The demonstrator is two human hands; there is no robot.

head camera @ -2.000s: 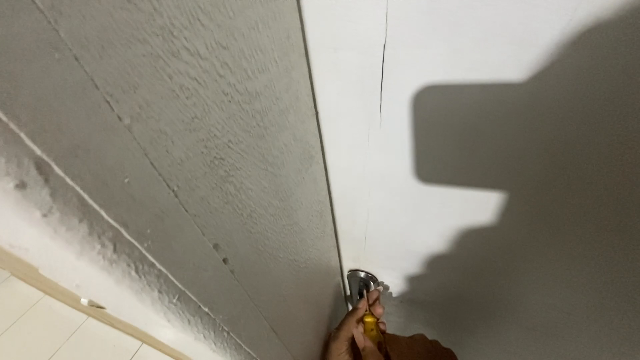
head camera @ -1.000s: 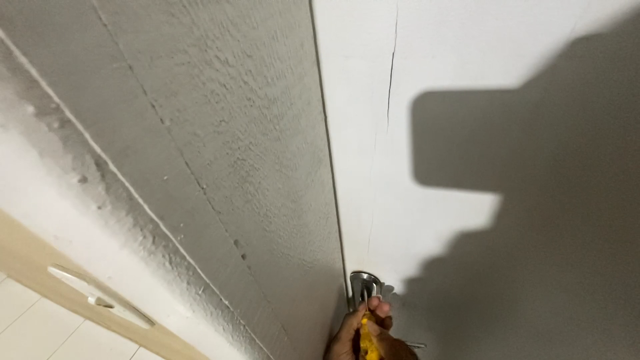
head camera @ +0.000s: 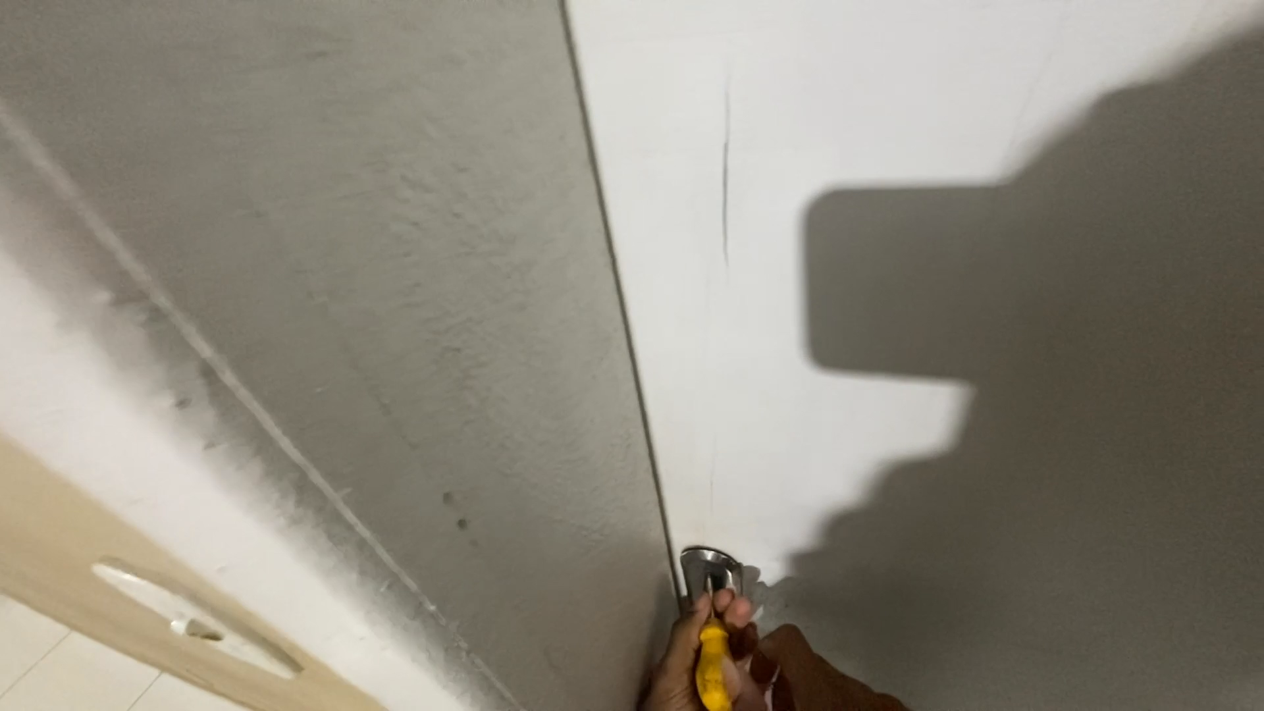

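Observation:
A yellow-handled screwdriver (head camera: 713,668) stands at the bottom centre, its shaft pointing up to a rounded shiny metal fitting (head camera: 711,568) on the white panel (head camera: 681,326). My left hand (head camera: 679,660) has its thumb and fingertips closed around the shaft, just below the fitting. At the right of the handle is my right hand (head camera: 808,673), fingers bent, with a fingertip against the yellow grip. The screwdriver's tip is hidden by the fingers and fitting. Both hands are partly cut off by the lower edge of the view.
A rough grey surface (head camera: 425,296) meets the white panel along a dark narrow gap. The panel has a thin vertical crack (head camera: 726,188), and a large shadow covers its right side. At the lower left, a long pale plate (head camera: 197,617) lies on a beige strip above light floor tiles (head camera: 74,657).
The view has shifted, bringing more of the pale plate into sight. Both hands stay by the metal fitting with the screwdriver, whose yellow handle has changed its tilt slightly.

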